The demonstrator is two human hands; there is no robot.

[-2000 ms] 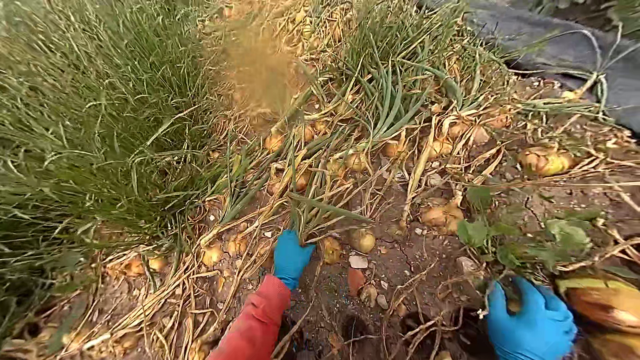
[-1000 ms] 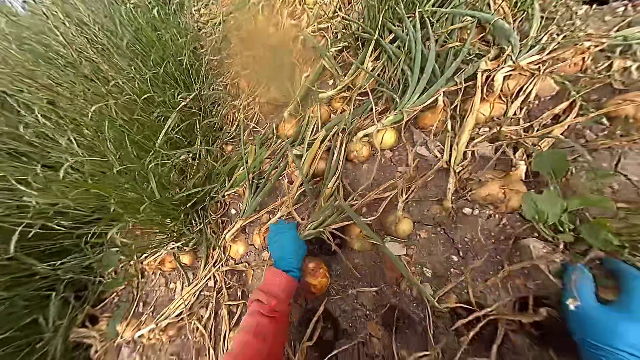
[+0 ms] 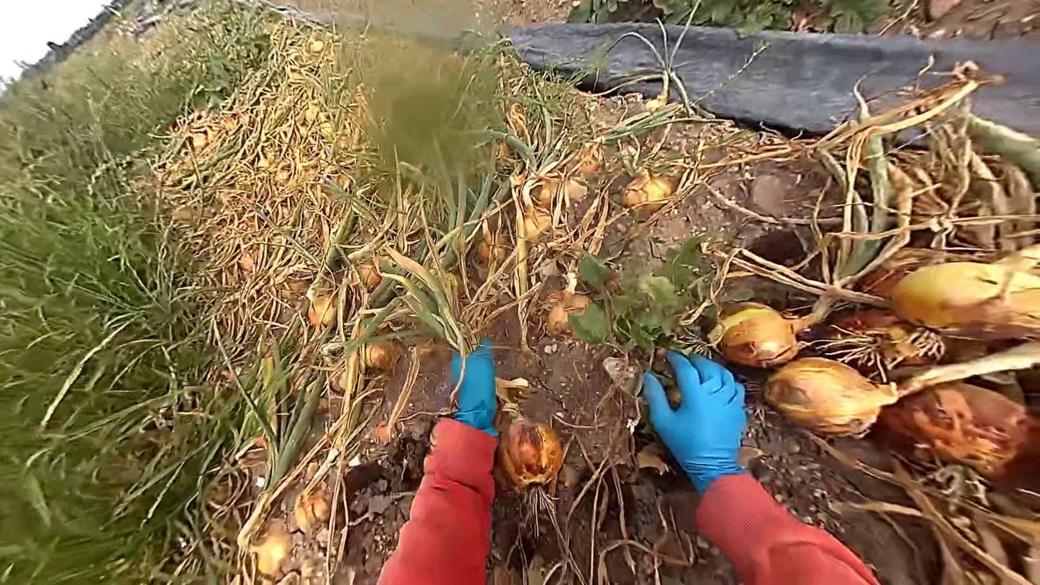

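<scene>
My left hand [image 3: 477,388], in a blue glove, is closed around a bunch of onion leaves [image 3: 435,305], partly green and partly dry. An orange-brown onion bulb [image 3: 530,453] with roots hangs or lies beside my left wrist; whether its top runs into that hand I cannot tell. My right hand [image 3: 699,414], also blue-gloved, is low over the soil beside a leafy green weed [image 3: 642,301], its thumb and fingers apart. Just right of its fingertips lies a yellow onion [image 3: 757,335], with another onion [image 3: 827,396] below it. Nothing is plainly held in the right hand.
Several pulled onions with dry tops lie at the right, among them a large yellow one [image 3: 946,294]. Dark ground sheeting [image 3: 780,77] crosses the top right. Tall grass [image 3: 73,349] borders the left, and dry onion tops [image 3: 252,195] cover the bed farther off.
My right hand has come inward, nearer to my left hand. The left hand still grips leaves. The view has tilted up and turned, showing the sheeting and the pile of onions at the right.
</scene>
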